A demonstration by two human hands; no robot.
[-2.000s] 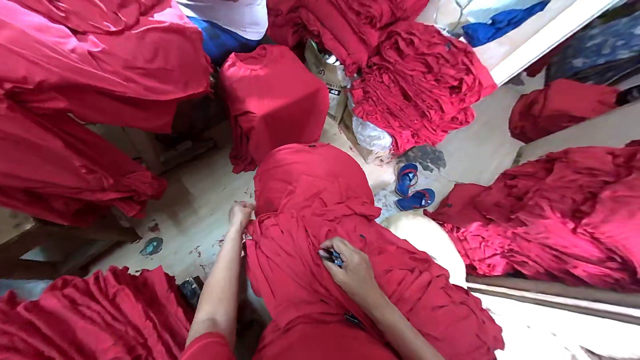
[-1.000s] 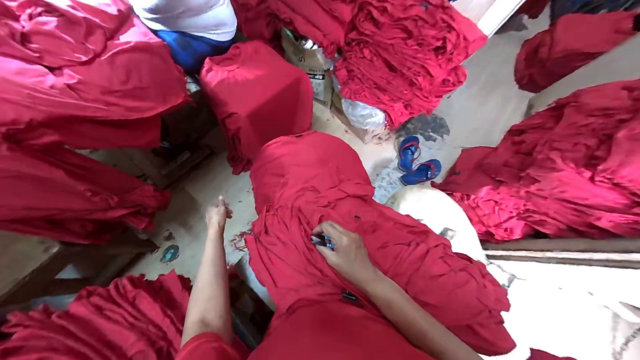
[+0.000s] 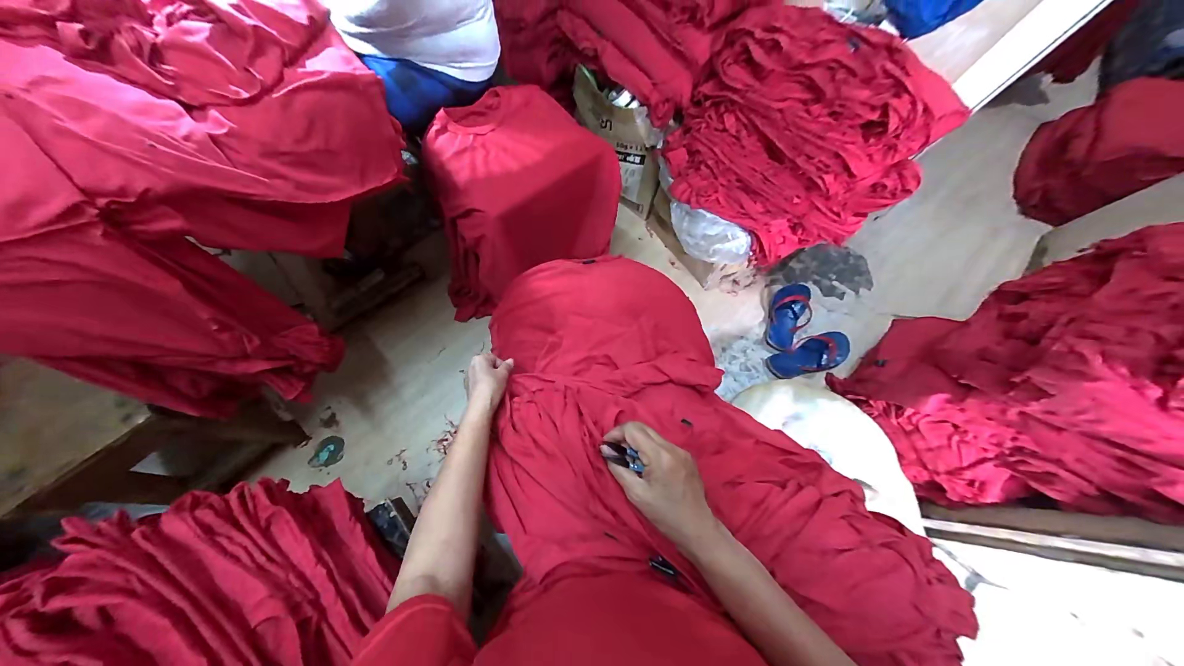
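Red knit garments (image 3: 601, 319) lie heaped before me and across my lap. At the heap's left edge, my left hand (image 3: 487, 377) has its fingers closed at the cloth; a pinch of fabric seems to be between them. My right hand (image 3: 655, 472) rests over the middle of the heap, closed around a small dark and blue tool, likely thread snips (image 3: 623, 457), whose tip points left. Small dark tags show on the cloth, and a black item (image 3: 663, 566) lies near my lap.
Red garments hang over a table (image 3: 185, 185) at left. More red piles stand at lower left (image 3: 203, 583), top right (image 3: 795, 129) and right (image 3: 1064, 370). A draped red stack (image 3: 523, 185) is ahead. Blue flip-flops (image 3: 807, 353) lie on the floor. Behind the stack is a person in white (image 3: 416, 37).
My left hand was off the heap with fingers apart one second ago; it is now back at the cloth's left edge. My right hand stays over the middle, still holding the tool.
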